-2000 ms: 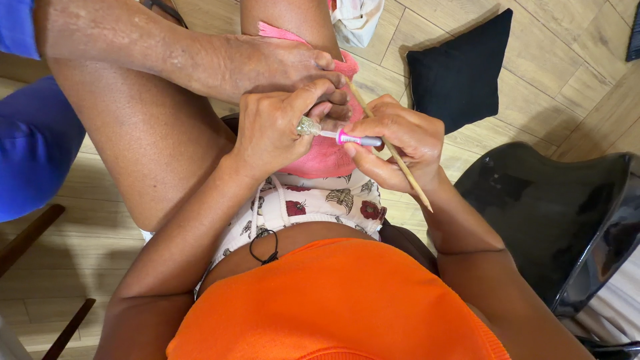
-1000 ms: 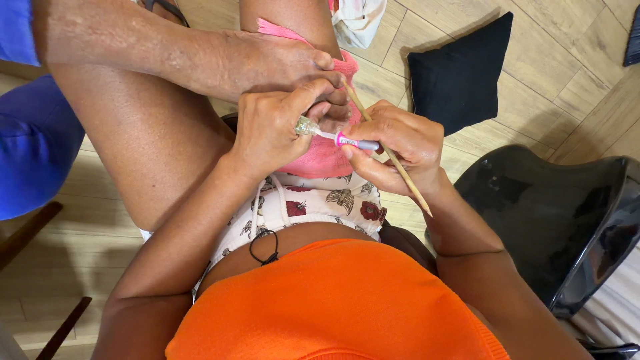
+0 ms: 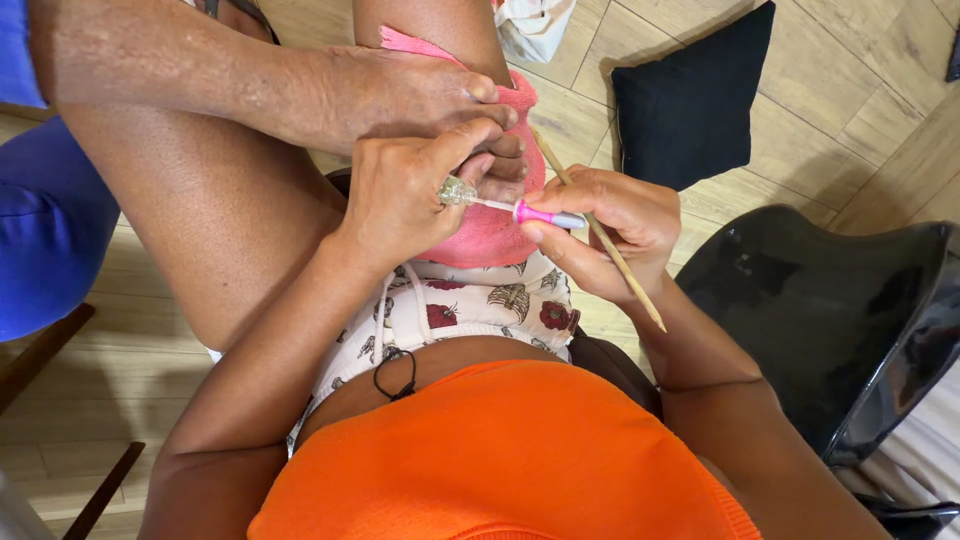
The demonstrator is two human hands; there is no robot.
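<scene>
My left hand [image 3: 409, 195] is closed around a small glittery glass nail polish bottle [image 3: 457, 191], its fingers against the toes of another person's foot [image 3: 397, 94]. Between the thumb and fingers of my right hand [image 3: 611, 225] is the pink and grey cap of a polish brush [image 3: 547, 216]; its pale stem reaches to the bottle's mouth, and whether the tip is inside cannot be told. A thin pointed wooden stick [image 3: 626, 271] also lies through my right hand, slanting across the palm. The foot rests over my leg on a pink towel [image 3: 487, 236].
A black cushion [image 3: 690, 97] lies on the wood-look tile floor at the upper right. A glossy black chair [image 3: 795, 322] stands at the right. White cloth [image 3: 534, 26] is at the top. The other person's blue-clothed leg [image 3: 49, 225] and dark wooden legs [image 3: 105, 491] are at the left.
</scene>
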